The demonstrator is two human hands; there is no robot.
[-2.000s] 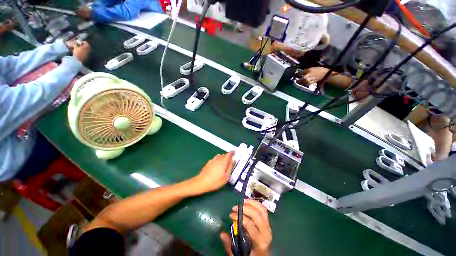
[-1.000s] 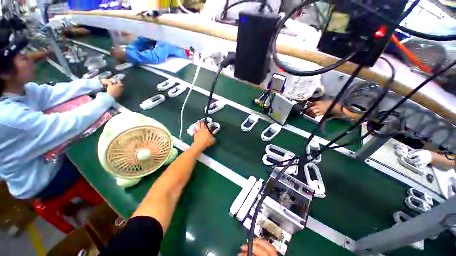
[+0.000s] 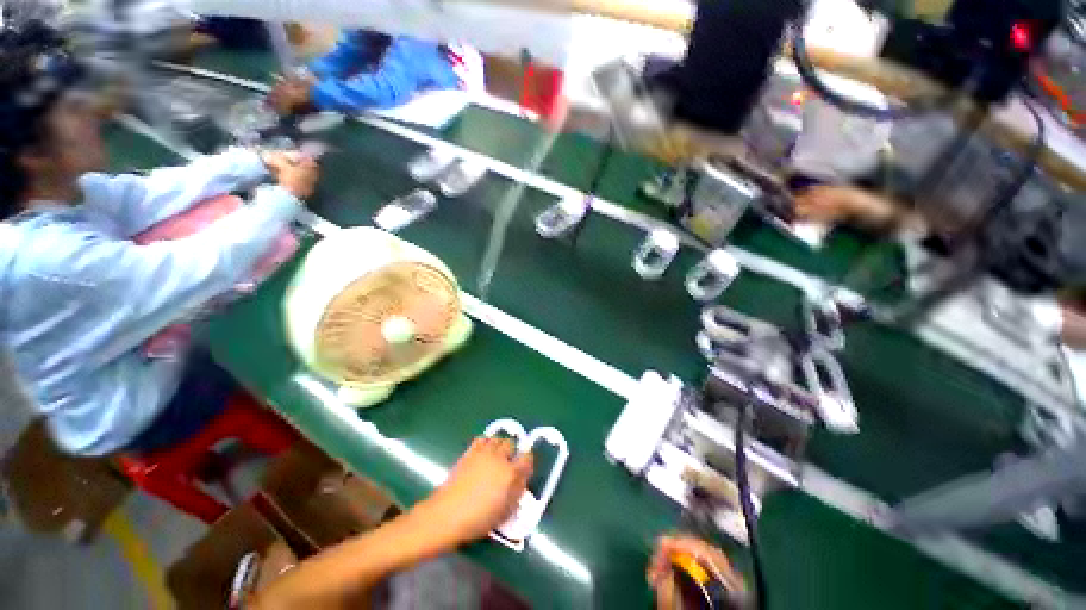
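Observation:
My left hand (image 3: 486,483) is closed on white plastic housings (image 3: 548,471) over the green bench near its front edge. Their open loops stick out past my fingers; the hand hides the rest. My right hand (image 3: 694,574), at the bottom edge and blurred, is around the electric screwdriver (image 3: 691,570), whose yellow-orange band shows. The metal screw feeder (image 3: 762,417) stands just beyond my right hand, behind the black cable. White closed bars (image 3: 644,421) lie side by side left of the feeder.
A pale green desk fan (image 3: 379,312) stands left of my left hand. More white looped housings (image 3: 656,253) lie on the belt beyond the pale metal strip (image 3: 548,346). A person in light blue sits at the left on a red stool (image 3: 197,459). Cables and dark boxes hang overhead.
My left hand reached out to the housings on the belt, then came back to the near bench with housings in it. The view has shifted and blurred.

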